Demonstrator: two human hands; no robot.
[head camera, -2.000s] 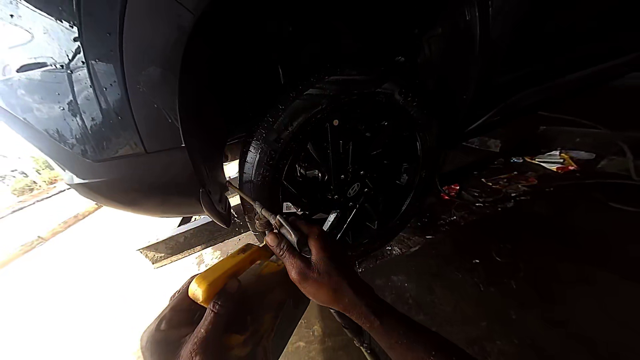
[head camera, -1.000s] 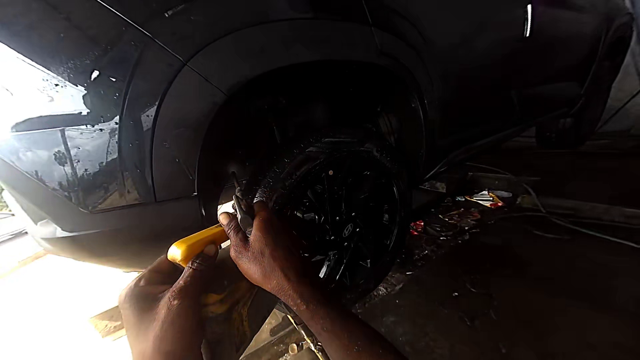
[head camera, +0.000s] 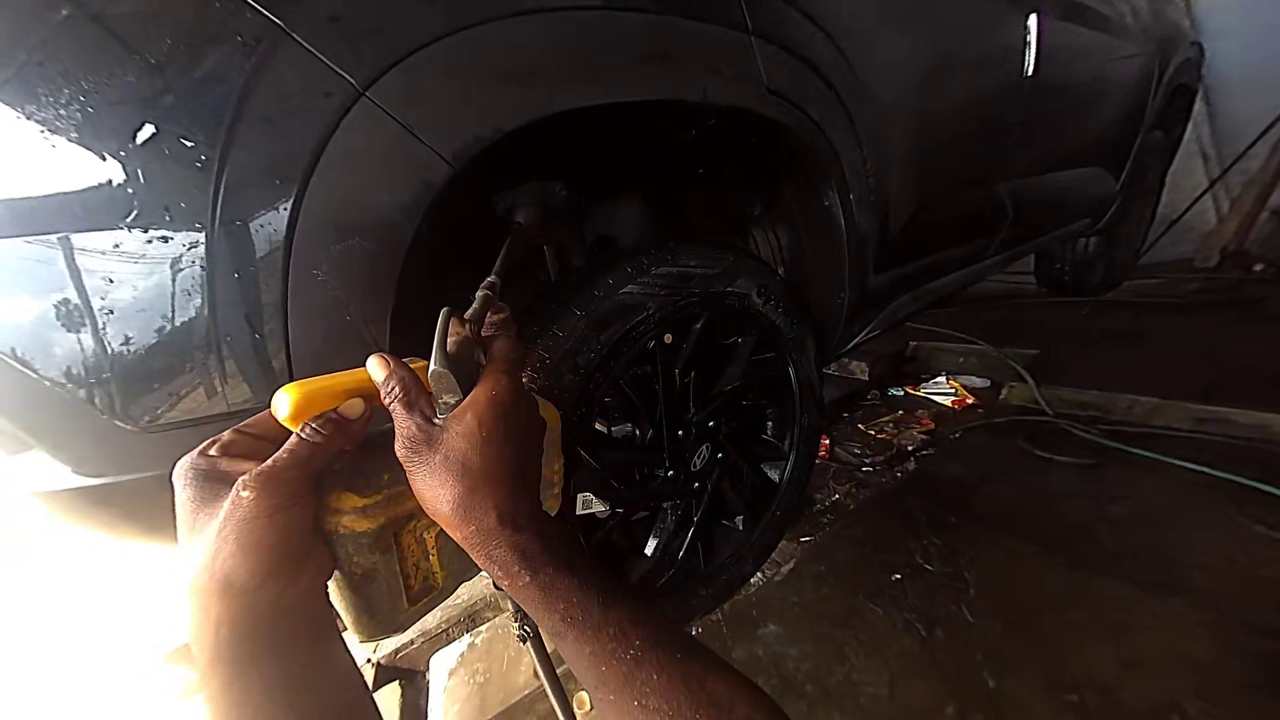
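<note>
My right hand (head camera: 470, 440) is closed around a spray gun (head camera: 447, 365) with a grey lever and a thin metal nozzle. The nozzle points up into the dark wheel arch of a car (head camera: 370, 200), above and left of the wet tyre (head camera: 670, 265) and black alloy wheel (head camera: 700, 458). My left hand (head camera: 270, 480) grips a smooth yellow part (head camera: 330, 392) just left of the gun; whether the two are joined is hidden by my fingers. A hose (head camera: 540, 660) hangs below my right forearm.
A worn yellow object (head camera: 415, 550) stands under my hands. Thin hoses (head camera: 1150, 445) cross the dark wet floor at the right, near scattered litter (head camera: 945, 392). The other wheel (head camera: 1090, 255) is at the far right, and strong glare covers the lower left.
The nozzle, which pointed up and left beside the tyre two seconds ago, now points up into the wheel arch. Both hands have moved up relative to the wheel. The view has shifted.
</note>
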